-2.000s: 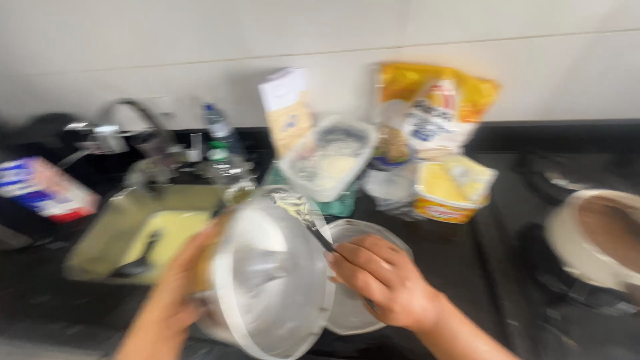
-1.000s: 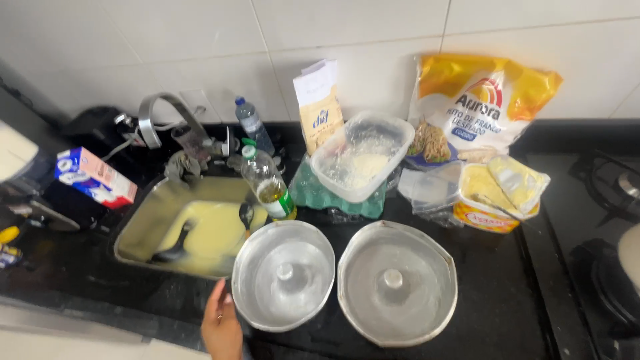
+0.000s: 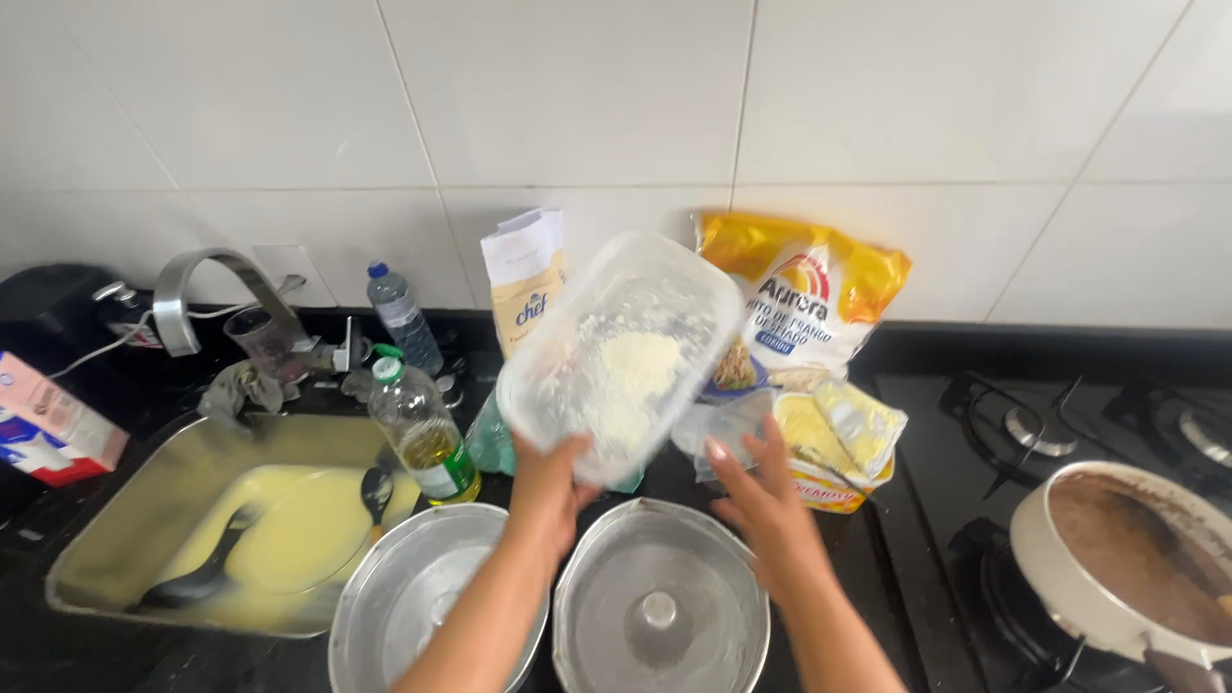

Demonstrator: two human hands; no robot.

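Observation:
My left hand [image 3: 549, 491] grips the near edge of a translucent plastic container [image 3: 539, 371], which is tilted and holds white powder [image 3: 640, 371]. To its right, my right hand [image 3: 765, 500] has its fingers spread and holds nothing, close to a margarine tub [image 3: 830, 489] with its foil peeled back. Below the hands stand two metal ring cake pans, the right one [image 3: 616, 602] in fuller view and the left one [image 3: 385, 587] partly hidden by my left forearm.
At left, a steel sink [image 3: 87, 549] holds pale yellow liquid and black utensils. An oil bottle [image 3: 423, 443] stands beside it. Behind are a paper packet [image 3: 520, 279] and a yellow plastic bag [image 3: 818, 250]. A pot [image 3: 1035, 539] of brown food sits on the stove at right.
One second ago the container of powder rested on a green thing behind the pans; now my left hand holds it up, tilted. My right hand has come into view.

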